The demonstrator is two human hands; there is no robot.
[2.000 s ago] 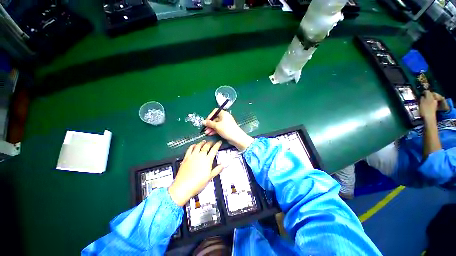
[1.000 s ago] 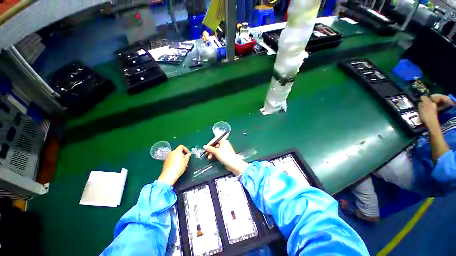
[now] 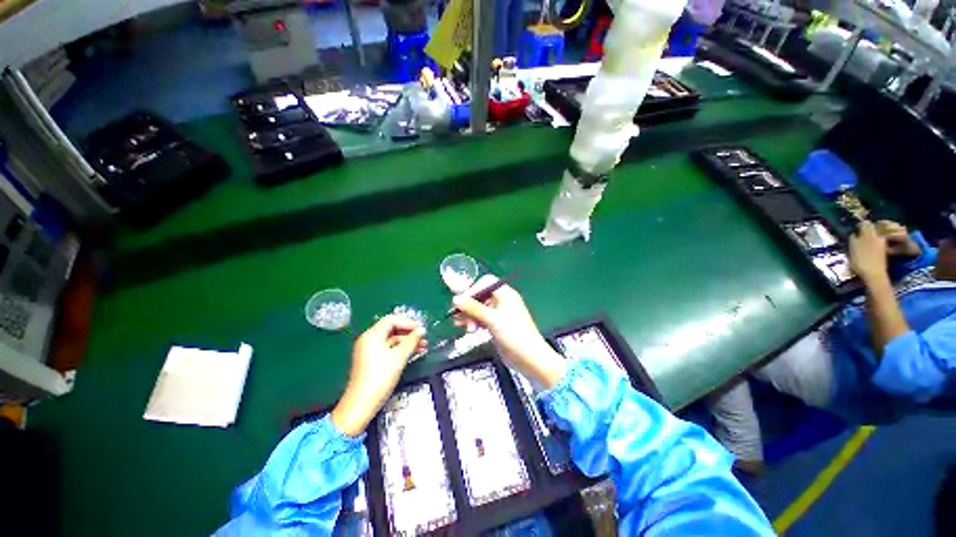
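Observation:
My right hand (image 3: 500, 320) holds dark tweezers (image 3: 484, 295), their tip pointing left toward my left hand. My left hand (image 3: 379, 362) has thumb and fingertips pinched together above the bench; whether something tiny is between them cannot be told. A loose pile of whitish bits (image 3: 409, 314) lies just behind the fingertips. The left parts cup (image 3: 329, 310) and right parts cup (image 3: 458, 273) hold whitish bits. A pale strip (image 3: 471, 341) lies partly hidden by my right hand. The black assembly tray (image 3: 444, 430) holds several pale phone housings (image 3: 485, 441), some covered by my sleeves.
A white sheet (image 3: 198, 385) lies at left. A plastic-wrapped post (image 3: 605, 131) stands behind the cups. Black trays (image 3: 283, 131) are at the back. A co-worker's hands (image 3: 872, 248) are at right beside another long tray (image 3: 773, 205) and a blue dish (image 3: 827, 171).
My left hand first left the tray and strip for a spot beside the pile, then moved slightly right, closer to the tweezers. The tweezers now lie flatter. The view has tilted up.

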